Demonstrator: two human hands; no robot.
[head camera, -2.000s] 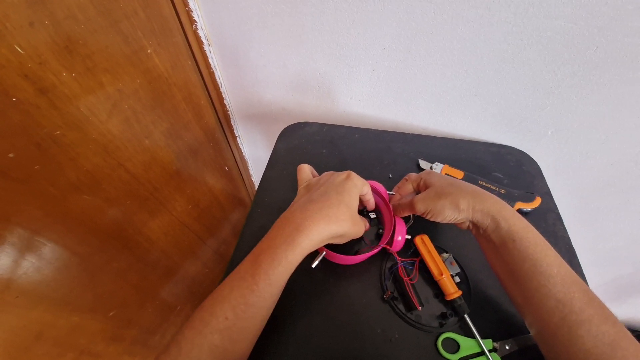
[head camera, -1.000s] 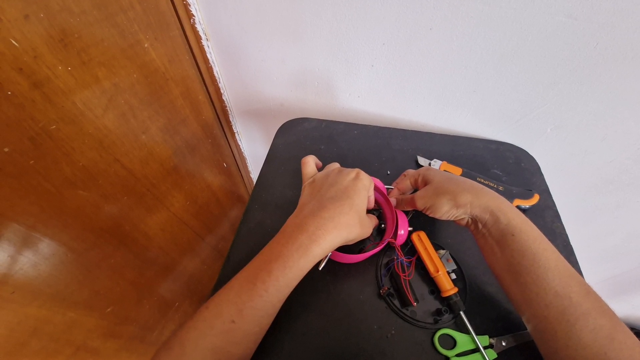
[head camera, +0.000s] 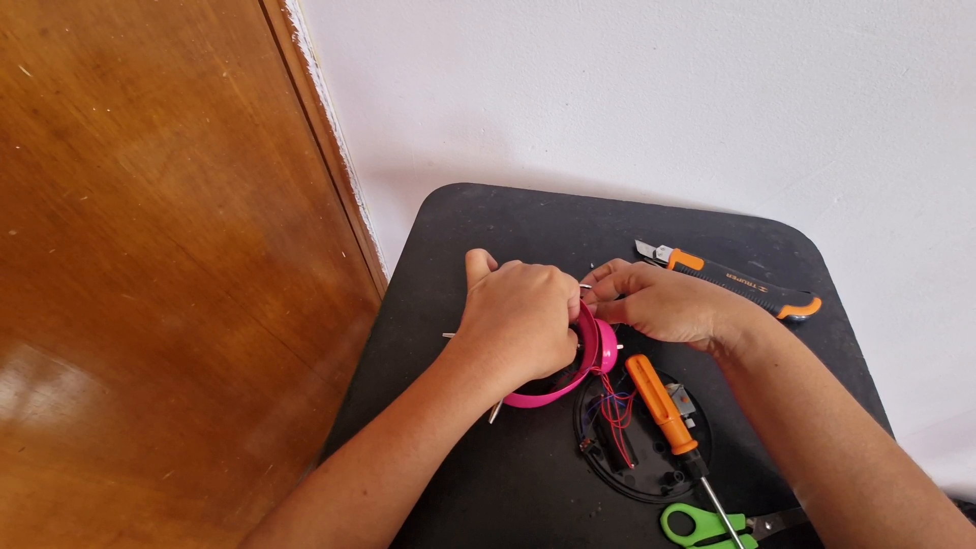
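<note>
A pink round clock housing (head camera: 534, 399) with small metal legs stands tilted on the black table. My left hand (head camera: 526, 313) grips it from above, fingers curled over its rim and partly inside. My right hand (head camera: 656, 301) has its fingertips at the housing's upper right edge, by a short metal pin (head camera: 585, 287); whether they pinch it is hard to tell. A pink bell-shaped part (head camera: 608, 345) sits on the housing's right side. Red and blue wires (head camera: 616, 412) run from the housing to a round black plastic back cover (head camera: 648, 465), lying inner side up.
An orange-handled screwdriver (head camera: 660, 404) lies across the back cover, its shaft over green-handled scissors (head camera: 705, 526) at the front. A Truper utility knife (head camera: 732, 280) with its blade out lies at the back right of the black table (head camera: 473, 488). A white wall and a wooden door (head camera: 152, 229) border it.
My left hand has turned a little over the pink housing, and the housing has tilted slightly with it. My right hand stays at its upper right edge.
</note>
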